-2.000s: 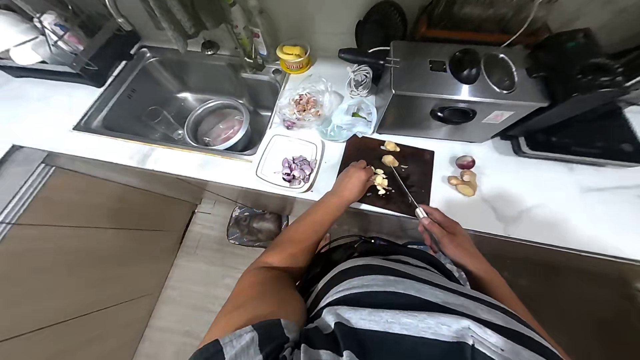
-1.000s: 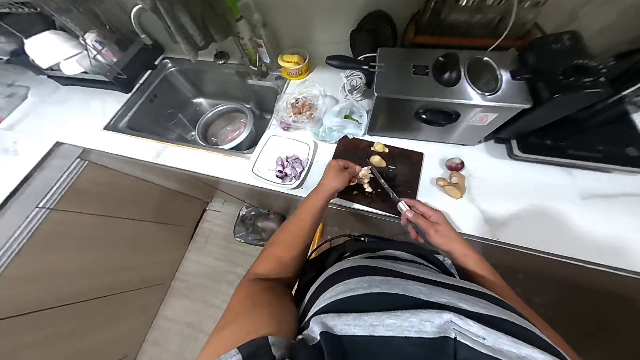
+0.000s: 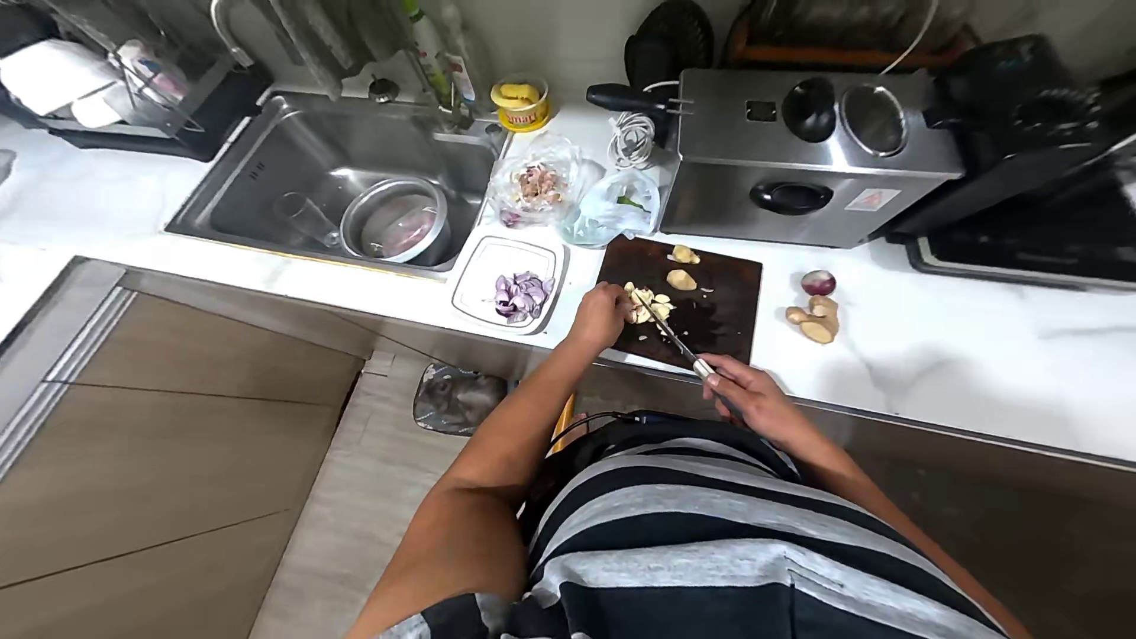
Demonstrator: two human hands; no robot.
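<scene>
My right hand (image 3: 744,390) grips the handle of a kitchen knife (image 3: 679,342), whose blade points up and left over a dark cutting board (image 3: 732,302). The blade's tip is at a pile of pale garlic pieces (image 3: 650,304). My left hand (image 3: 602,312) is at the board's left edge, its fingers against the garlic; whether they pinch a piece is hidden. Two pieces of peeled ginger (image 3: 682,280) lie farther back on the board. Left of my left hand, a square white dish (image 3: 475,288) holds cut purple shallots or onion (image 3: 522,295).
Ginger root (image 3: 814,319) and a halved red onion (image 3: 818,282) lie right of the board. Behind are plastic bags (image 3: 612,209), a yellow tub (image 3: 521,105) and a stainless steel appliance (image 3: 754,200). At left, a sink (image 3: 293,169) holds a metal pot (image 3: 395,222) and a clear glass.
The left hand's fingers were raised a little with a pale piece near the blade one second ago; now they are down by the garlic pile. The knife stays in the right hand.
</scene>
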